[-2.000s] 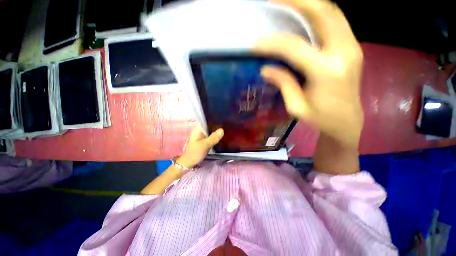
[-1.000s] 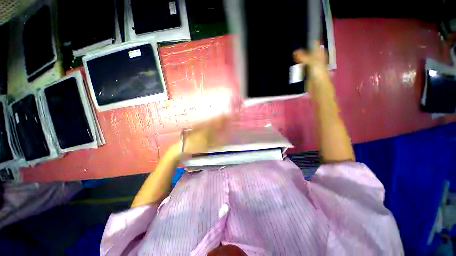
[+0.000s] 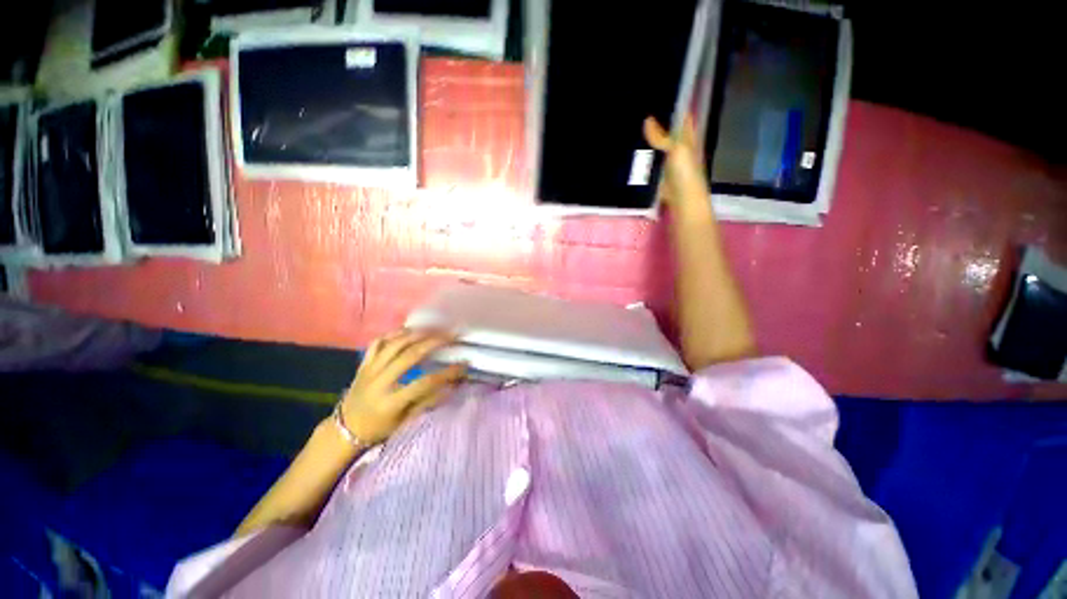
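A black tablet on a white sleeve [image 3: 603,111] lies upright at the top middle, a white label near its lower right corner. My right hand [image 3: 679,158] is at its right edge, thumb and fingers around the border; its other side is hidden. Another sleeved tablet [image 3: 775,111] with a blue and grey patch lies just right of it. A stack of white sleeves [image 3: 550,330] rests at the bench edge against my shirt. My left hand [image 3: 398,388] rests on the stack's left end, fingers over its edge.
A sleeved tablet [image 3: 325,108] lies sideways at upper left. Stacks of sleeved tablets [image 3: 170,164] stand at far left on the pink bench [image 3: 468,252]. Another tablet [image 3: 1039,318] is at far right. Blue bins [image 3: 936,456] are below right.
The tablet in my right hand went from in front of me to the upper middle of the bench, showing a neighbour on its right. My left hand moved to the stack's left end.
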